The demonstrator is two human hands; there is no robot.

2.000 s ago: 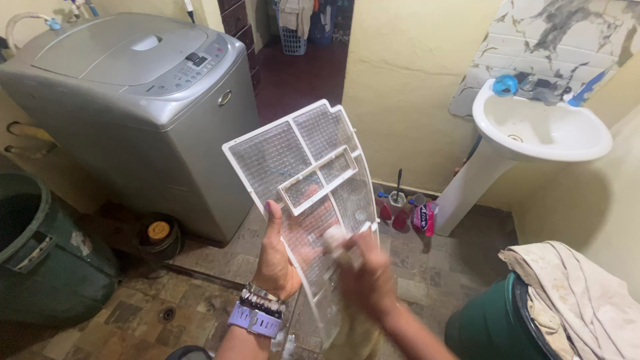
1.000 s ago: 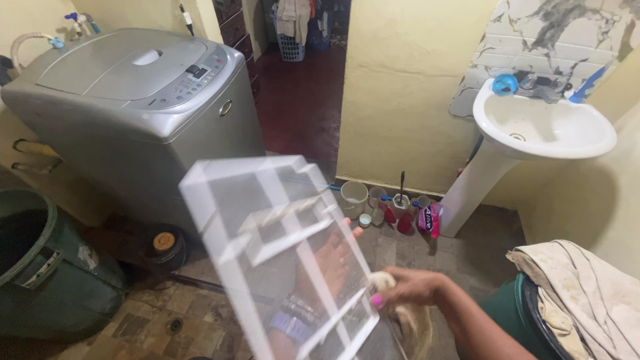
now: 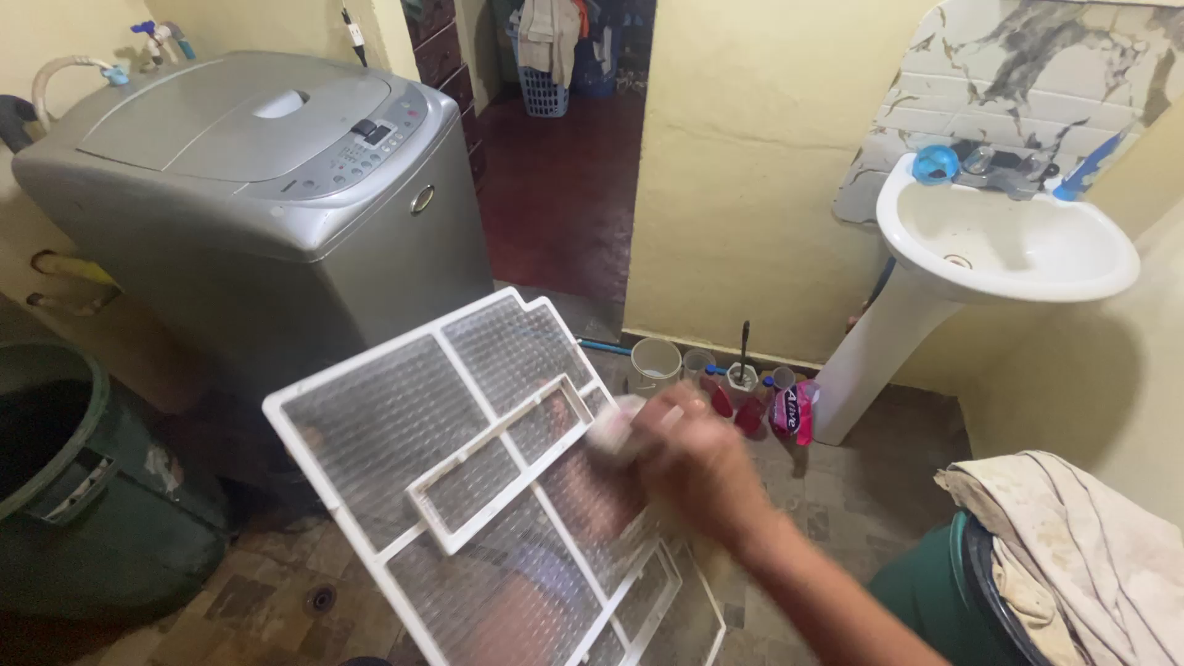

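Observation:
A white-framed mesh air filter [image 3: 490, 407] is tilted in front of me, with a raised rectangular frame on its mesh. Behind the mesh, my left hand [image 3: 592, 481] shows through faintly and supports the panel from its far side; its fingers are partly hidden. At the filter's right edge my right hand [image 3: 694, 453], blurred, is closed on a pale cloth [image 3: 618, 427], which is against or very near the frame. More of the cloth seems to hang below that hand.
A grey washing machine [image 3: 388, 222] stands left, above a dark green bin [image 3: 139, 499]. A white pedestal sink [image 3: 1017, 268] is at the right. Containers and a pink packet [image 3: 793, 412] line the wall's foot. A beige cloth [image 3: 1082, 527] drapes over a green bin [image 3: 925, 573] at lower right.
The filter, blurred and swung to the left a second ago, is steadier and its mesh shows clearly. My right hand has moved up along its right edge with the cloth.

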